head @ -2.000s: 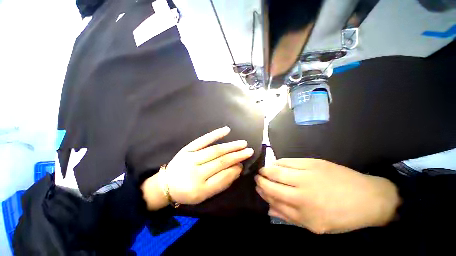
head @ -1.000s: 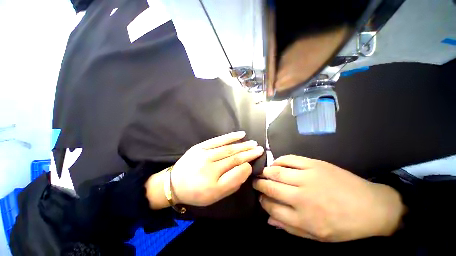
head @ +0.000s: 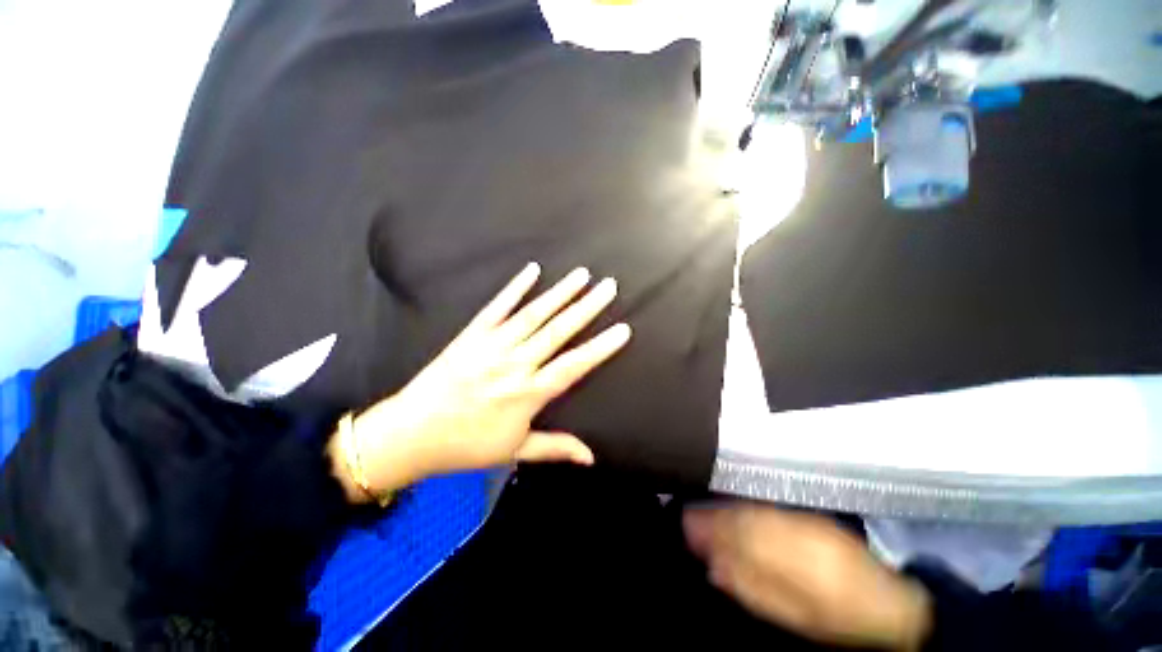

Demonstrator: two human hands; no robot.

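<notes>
A dark cut panel (head: pixel 510 166) lies left of the bright needle area, its right edge running down from there to the table's front edge. My left hand (head: pixel 491 382) lies on it, palm down, fingers spread, holding nothing. My right hand (head: pixel 809 573) is blurred, below the table's front edge near the panel's lower right corner; whether it holds cloth cannot be told. A second dark panel (head: pixel 943 268) lies right of the needle. The presser foot area (head: pixel 729 178) is washed out by glare. A translucent attachment (head: pixel 926 155) stands right of it.
A grey measuring tape (head: pixel 854 490) runs along the front edge of the white table (head: pixel 994 414). White pieces (head: pixel 191 312) show at the far left among dark layers. Blue crates (head: pixel 395 548) are below the table, left, and partly visible at lower right.
My right hand has left the seam at the needle and moved down past the table edge. My left hand has spread flat. The view has shifted, and the white table front and tape are uncovered.
</notes>
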